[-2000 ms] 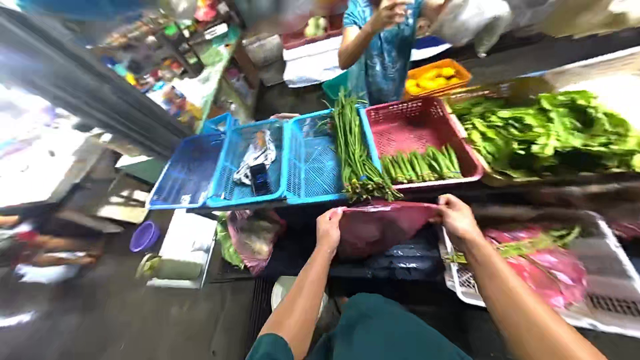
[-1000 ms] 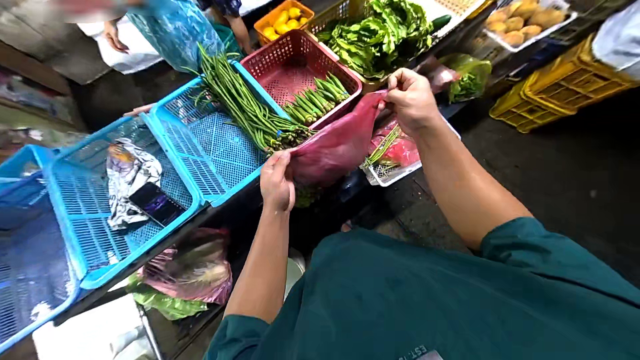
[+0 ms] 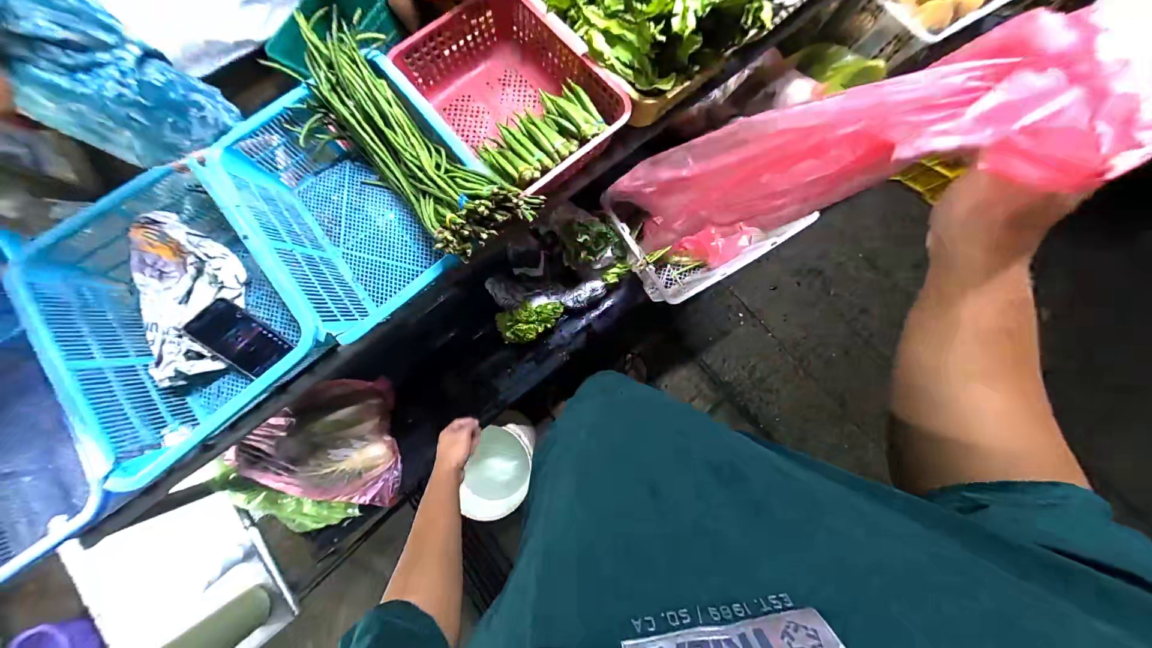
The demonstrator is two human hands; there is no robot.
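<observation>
My right hand (image 3: 1012, 202), raised at the right, grips a long pink plastic bag (image 3: 792, 162) that streams out to the left over a white crate (image 3: 720, 274). The hand's fingers are partly hidden by the plastic. Low by my body, my left hand (image 3: 459, 441) looks closed, with nothing visible in it, beside a pale round bucket (image 3: 497, 472). A bundle of long beans (image 3: 387, 135) lies across the rim of a blue basket (image 3: 355, 220). Okra (image 3: 544, 135) fills one end of a red basket (image 3: 477, 63).
Another blue basket (image 3: 90, 360) holds crumpled printed plastic (image 3: 171, 288) and a phone (image 3: 238, 336). Below it are a pink bag of vegetables (image 3: 324, 445) and a white box (image 3: 171, 558). Leafy greens (image 3: 666, 36) lie behind. A blue plastic bag (image 3: 108, 81) hangs at the upper left.
Both hands held the pink bag between them before. My left hand has let go and dropped beside the bucket, while my right hand has swung out to the right with the bag.
</observation>
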